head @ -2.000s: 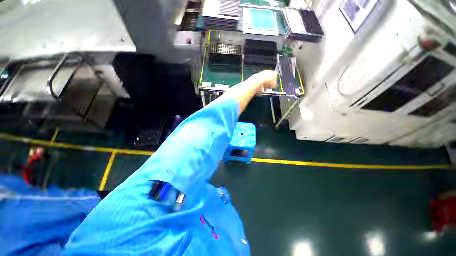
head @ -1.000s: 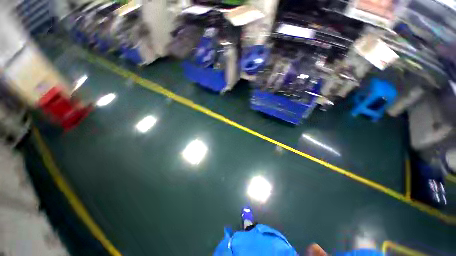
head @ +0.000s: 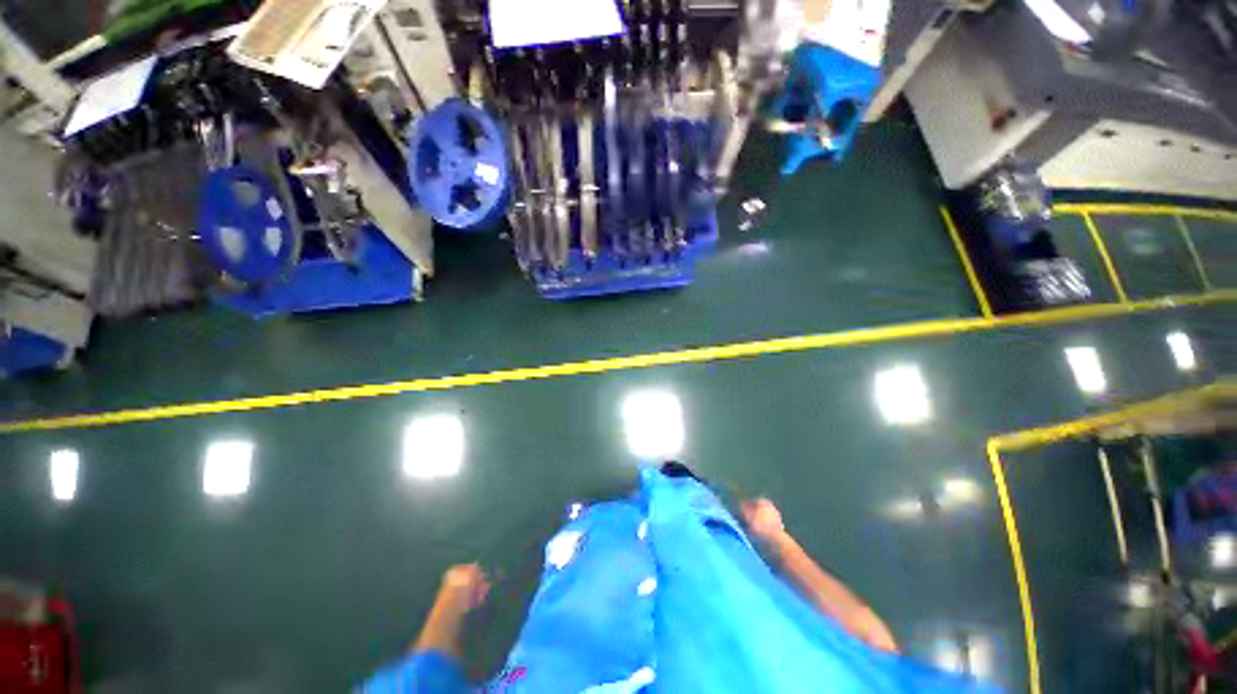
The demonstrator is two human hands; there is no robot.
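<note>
My left hand (head: 463, 588) hangs low over the green floor, left of my blue smock. My right hand (head: 764, 519) hangs to the right of the smock. Both are small and blurred. No object shows in either hand, but the finger positions are unclear. Neither hand touches anything visible. Ahead, a row of narrow feeders (head: 613, 176) stands above a blue bin. A blue component reel (head: 461, 164) hangs to its left, and a second blue reel (head: 250, 224) hangs further left.
A yellow lane line (head: 543, 372) crosses the green floor between me and the machines. A blue stool (head: 825, 102) stands right of the feeders. A white machine (head: 1126, 136) is at upper right. A red object (head: 34, 651) is at lower left, and a metal-framed cart (head: 1150, 508) at right.
My view has swung from the bench, where one arm reached out, to the feeder machines across the aisle. Both hands now show low beside my body.
</note>
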